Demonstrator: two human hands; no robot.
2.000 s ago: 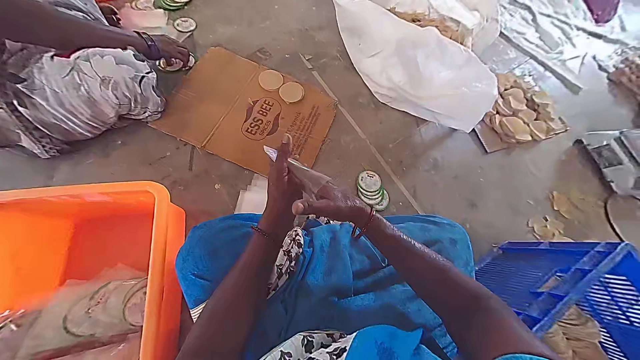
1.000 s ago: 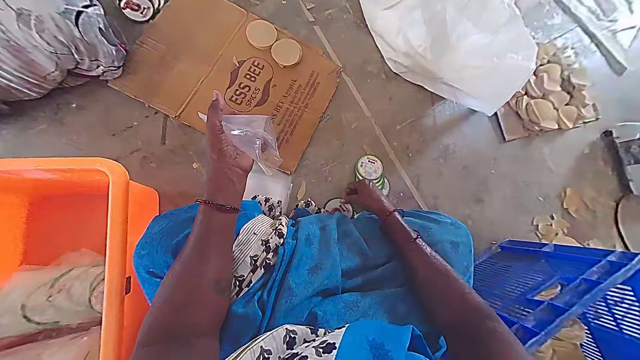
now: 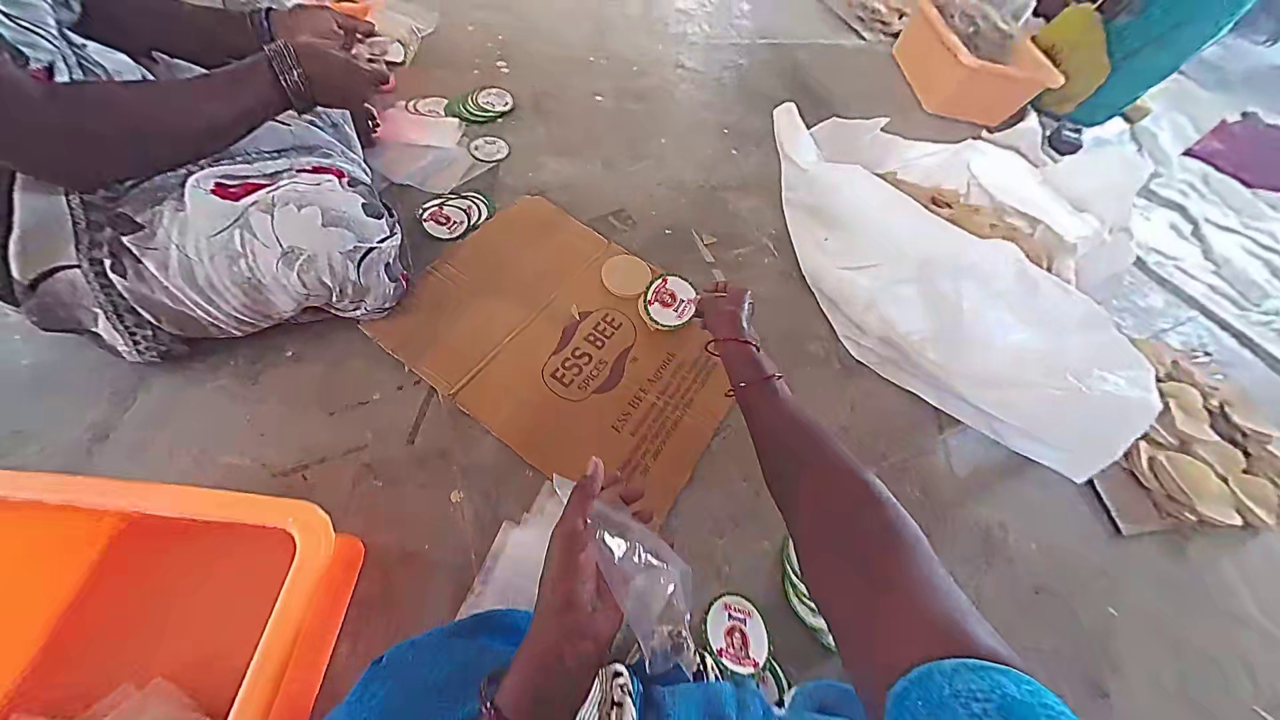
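My right hand [image 3: 728,308] holds the edge of a round printed label [image 3: 669,301] over a small stack of round flat discs on the flattened cardboard [image 3: 500,330]. Beside that stack lies another pale disc [image 3: 626,275]. Nearer my body, my left hand [image 3: 580,570] holds a clear plastic bag [image 3: 645,570]. More round labels [image 3: 737,630] with green rims lie by my lap, partly hidden by my right arm. A pile of clear bags [image 3: 515,555] rests on the floor left of my left hand.
An orange crate [image 3: 310,540] stands at the lower left. Another person's hands [image 3: 335,55] work at the upper left, near stacks of labels [image 3: 455,214]. A white sheet [image 3: 950,300] and a pile of pale discs [image 3: 1195,450] lie at the right; a peach tub [image 3: 970,75] stands behind.
My right hand has moved from the labels by my lap forward to the discs on the cardboard, with a label in it. My left hand still holds the bag.
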